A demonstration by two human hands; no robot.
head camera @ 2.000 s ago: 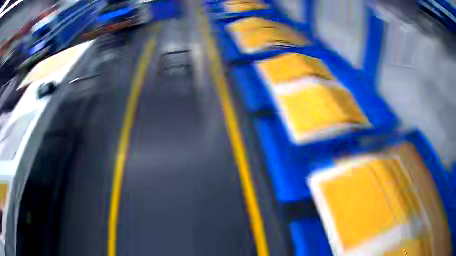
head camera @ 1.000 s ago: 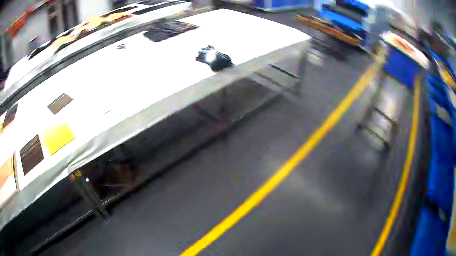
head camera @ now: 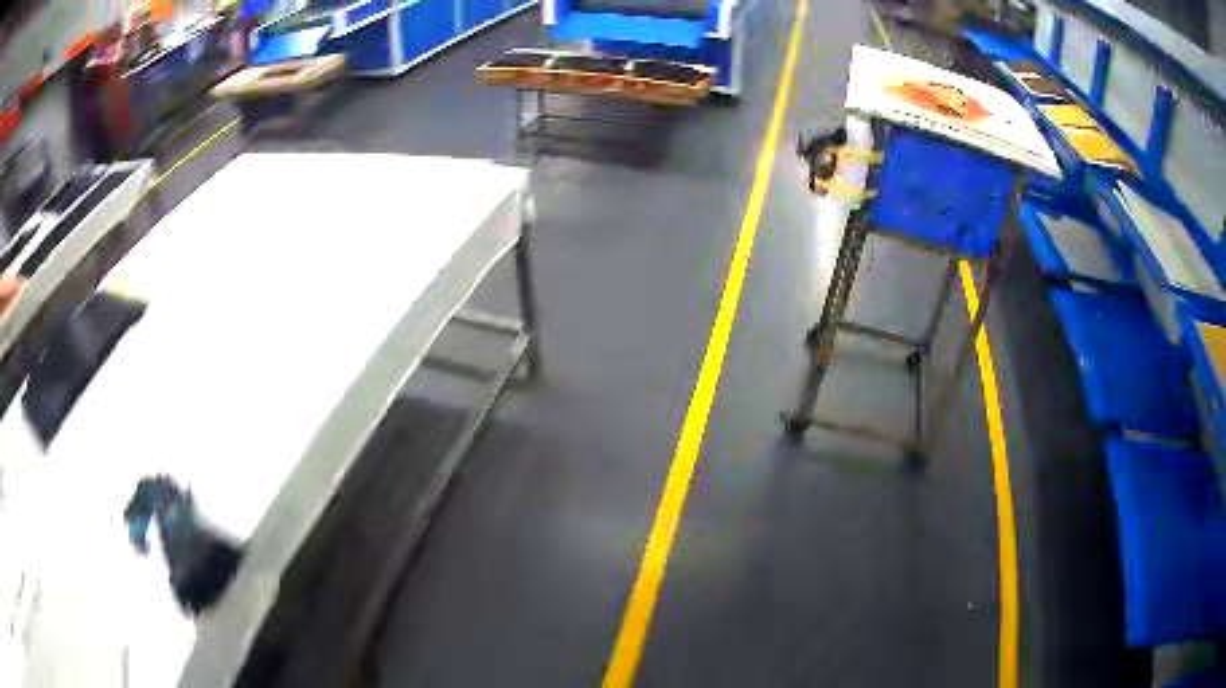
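Note:
No hand shows in the head view. The wheeled work table [head camera: 944,195] stands ahead on the right, with a white top, a blue panel below and metal legs on castors. Orange leather pieces [head camera: 941,97] lie on its top. A small black and cream object [head camera: 840,164] is at its left side; what it is cannot be told. Nearer on the left is a long white-covered table [head camera: 323,269]. A dark, blurred object [head camera: 195,544] lies near its edge, and a dark sheet [head camera: 81,352] lies at its far left.
Yellow lane lines [head camera: 710,370] run along the grey floor. Blue racks [head camera: 1163,518] with yellow panels [head camera: 1096,139] line the right. A wooden tray [head camera: 605,81] with dark contents stands on legs at the back, before a blue machine. Another stand [head camera: 282,81] is at back left.
The view has swung and moved forward. The wheeled table, at the far right edge before, is now nearer and fully in view. The white-covered table's far end is closer.

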